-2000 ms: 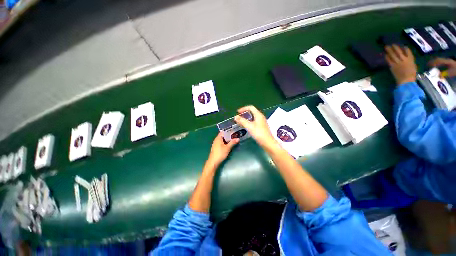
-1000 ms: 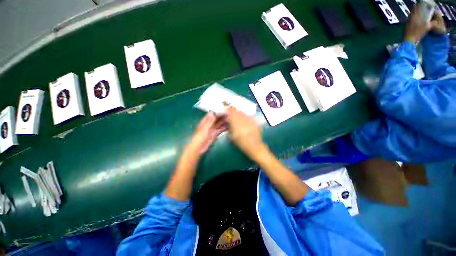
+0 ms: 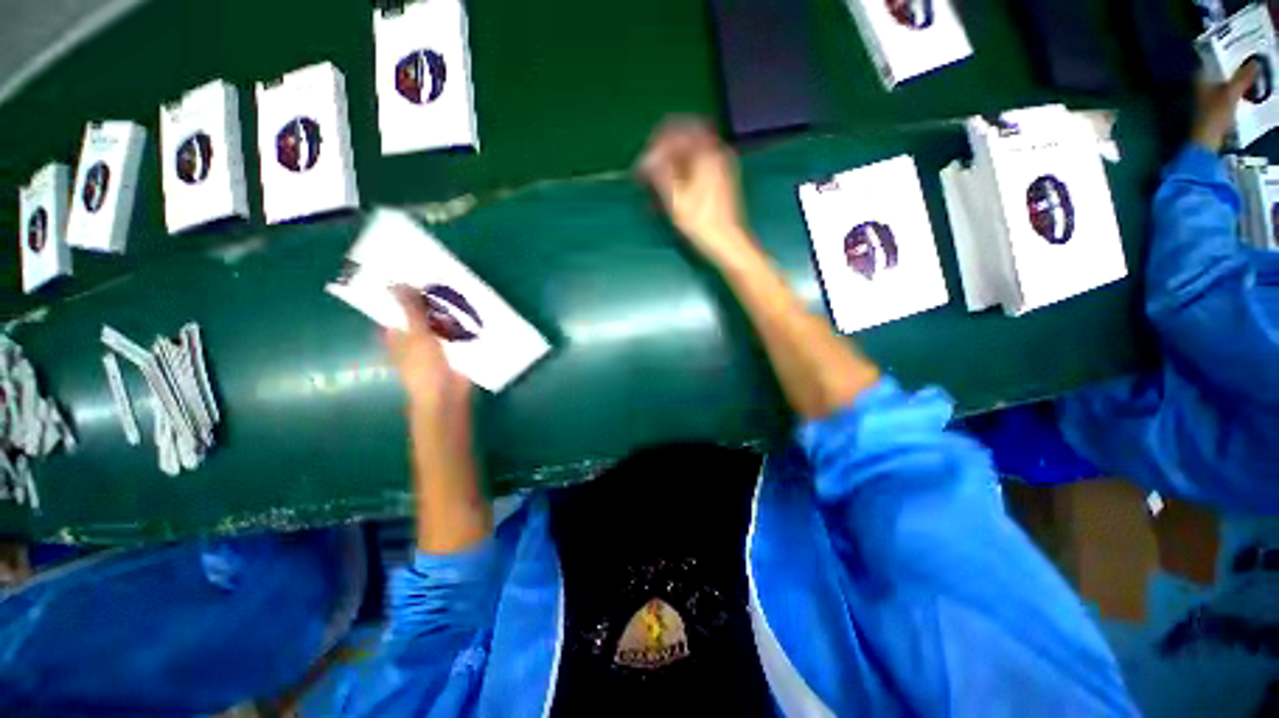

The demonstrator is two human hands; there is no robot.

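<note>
My left hand (image 3: 425, 337) holds a white outer sleeve (image 3: 477, 312) with a dark round wristband picture, tilted above the near bench. Whether an inner box is inside it I cannot tell. My right hand (image 3: 690, 175) is blurred, away from the sleeve, over the line between bench and belt; nothing shows in it, and its fingers are too blurred to read. A single flat sleeve (image 3: 874, 246) lies to its right, beside a stack of flat sleeves (image 3: 1049, 211). A dark inner box (image 3: 765, 63) lies on the belt beyond my right hand.
Several finished gift boxes (image 3: 306, 145) stand along the green conveyor belt (image 3: 589, 84) at left. Narrow white strips (image 3: 176, 400) lie on the bench at left. Another white box (image 3: 912, 35) and more dark boxes are at the top right. A neighbouring worker's blue sleeve (image 3: 1206, 323) is at right.
My left hand has moved left with the white sleeve. My right hand has let go of it and moved forward, towards the belt. The view has shifted, too.
</note>
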